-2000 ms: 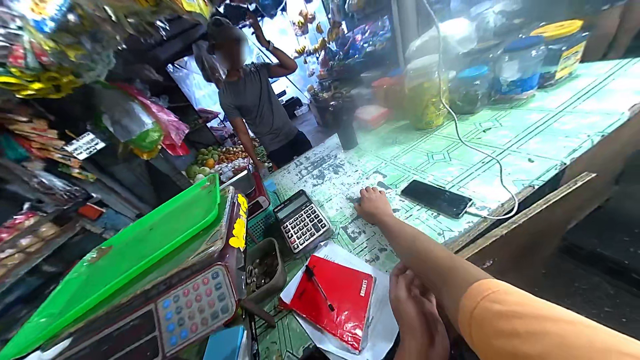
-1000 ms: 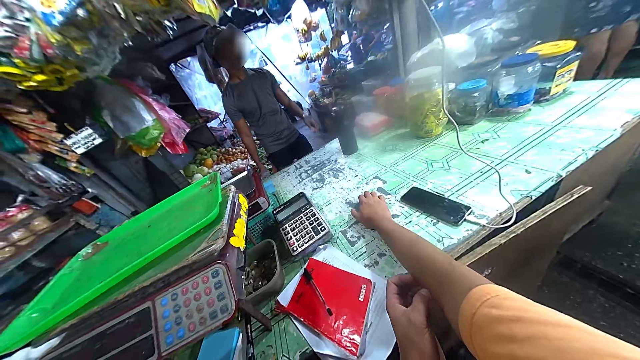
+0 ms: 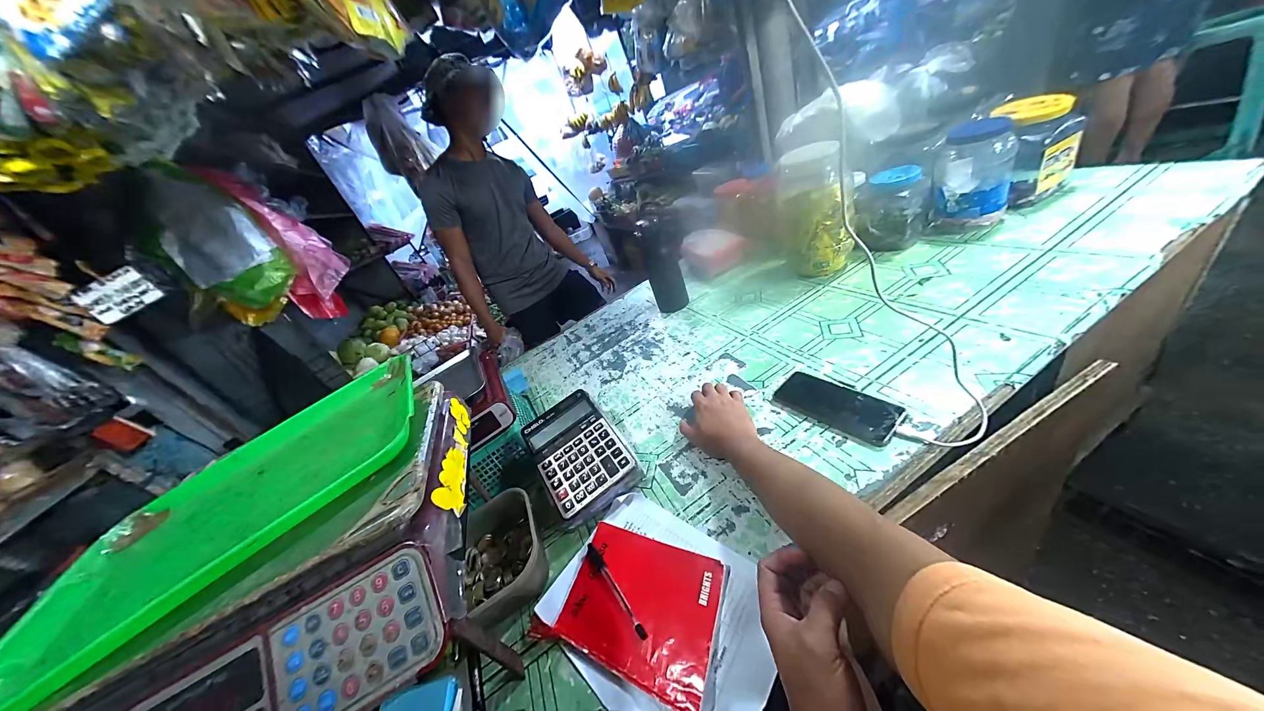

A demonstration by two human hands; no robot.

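My right hand [image 3: 719, 420] rests palm down on the worn green patterned counter [image 3: 839, 321], fingers slightly apart, just left of a black smartphone [image 3: 839, 407] with a white cable plugged in. Lower down, my left hand [image 3: 810, 617] is loosely curled beside the right forearm, at the edge of some white papers [image 3: 746, 632]; nothing shows in it. On these papers lies a red notebook [image 3: 671, 602] with a black pen [image 3: 617, 592] across it. A desk calculator [image 3: 581, 456] stands above the notebook, and a tub of coins [image 3: 506, 558] is to its left.
A scale keypad [image 3: 357, 632] and a green tray [image 3: 227, 523] fill the lower left. Lidded jars [image 3: 973, 178] line the counter's far side beside a dark tumbler [image 3: 662, 267]. Across the counter stands a person [image 3: 494, 217]. Goods in plastic hang at upper left.
The person across the counter has lowered a raised arm to their side. My left hand has curled in more. My right hand stays on the counter.
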